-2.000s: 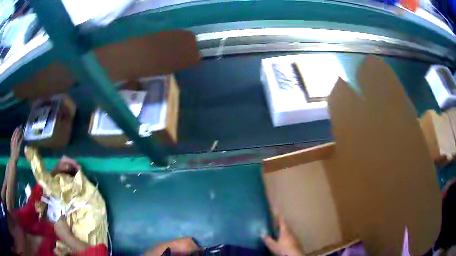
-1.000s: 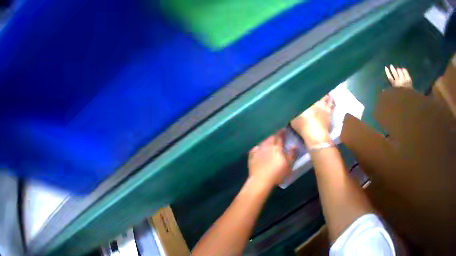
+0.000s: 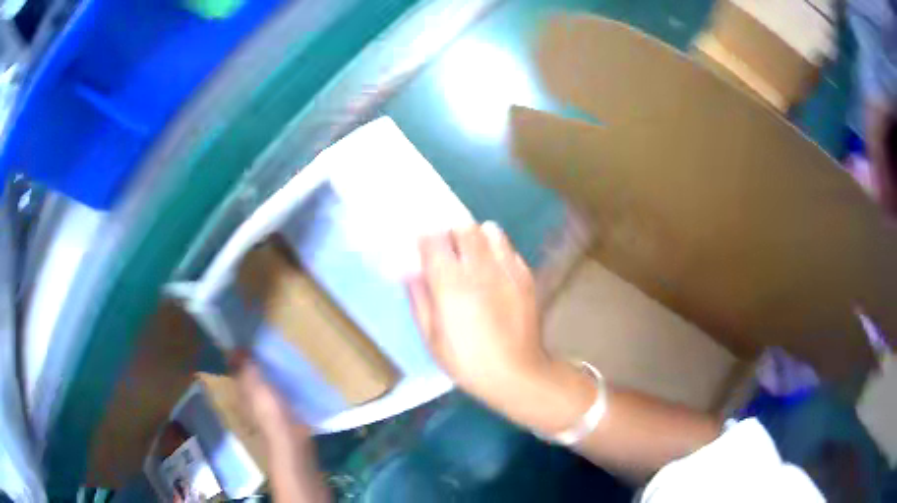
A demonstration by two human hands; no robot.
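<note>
A white foam tray [image 3: 369, 206] is tilted in front of me over the belt. It holds a blurred grey-blue flat product and a narrow brown accessory box [image 3: 325, 324] across its middle. My right hand [image 3: 482, 305], with a white band at the wrist, grips the tray's right edge; its thumb and fingertips lie over the foam. My left hand [image 3: 270, 418] is blurred and holds the tray's lower left edge; its fingers are partly hidden. An open brown carton [image 3: 629, 324] stands right of the tray, its tall lid [image 3: 688, 187] raised.
A carton with a white tray [image 3: 221, 432] and printed sheet is at the lower left. A blue bin [image 3: 128, 108] sits beyond the green frame at the upper left. Another brown carton [image 3: 752, 59] and part of a person [image 3: 875, 138] are at the upper right.
Both hands have brought the foam tray nearer and turned it, so its inside and brown box now show. The view has shifted, and the blue bin fills less of it.
</note>
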